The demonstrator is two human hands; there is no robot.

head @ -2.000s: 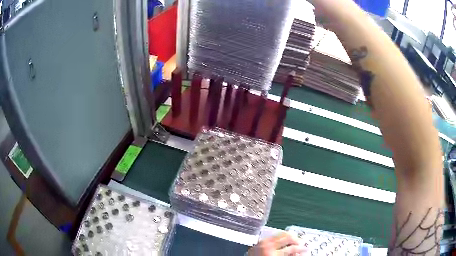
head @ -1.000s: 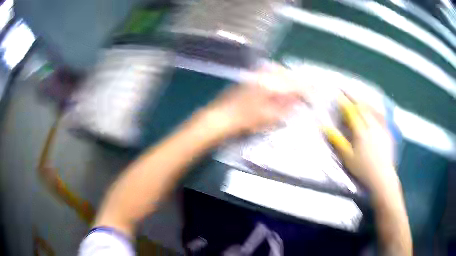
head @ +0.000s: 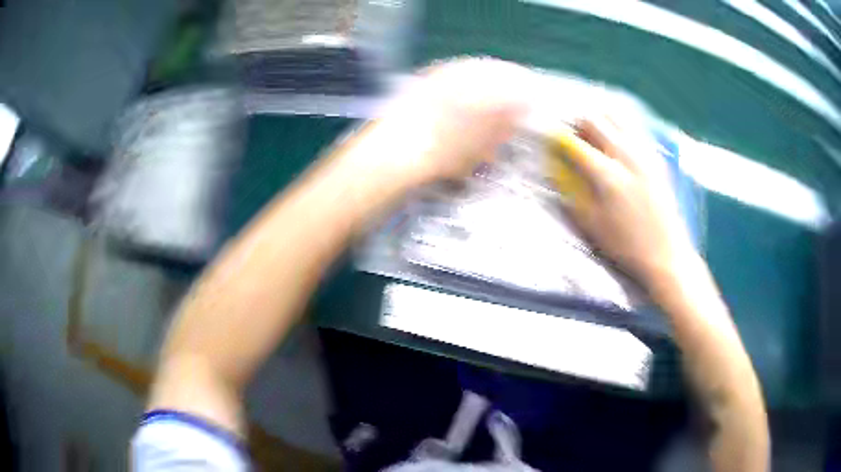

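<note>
A bright, blurred central tray [head: 636, 115] lies on the green mat. Blurred pale strips [head: 516, 249] lie in front of it, towards me. My left hand [head: 461, 124] is over the left part of the tray, fingers pointing right; blur and glare hide whether it holds anything. My right hand [head: 613, 194], with yellow finger cots, is over the middle of the tray with its fingers bent close to my left fingertips. What lies between the fingers cannot be made out.
A stacked tray pile [head: 286, 28] stands at the top left. Another pale tray [head: 171, 175] lies at the left mat edge. White strips cross the green mat [head: 553, 46]. A blue edge [head: 670, 147] shows right of the central tray. Grey floor with a yellow line is at lower left.
The view has shifted, so the trays and mat sit further left and higher than a second ago. My right hand has closed in towards my left fingertips.
</note>
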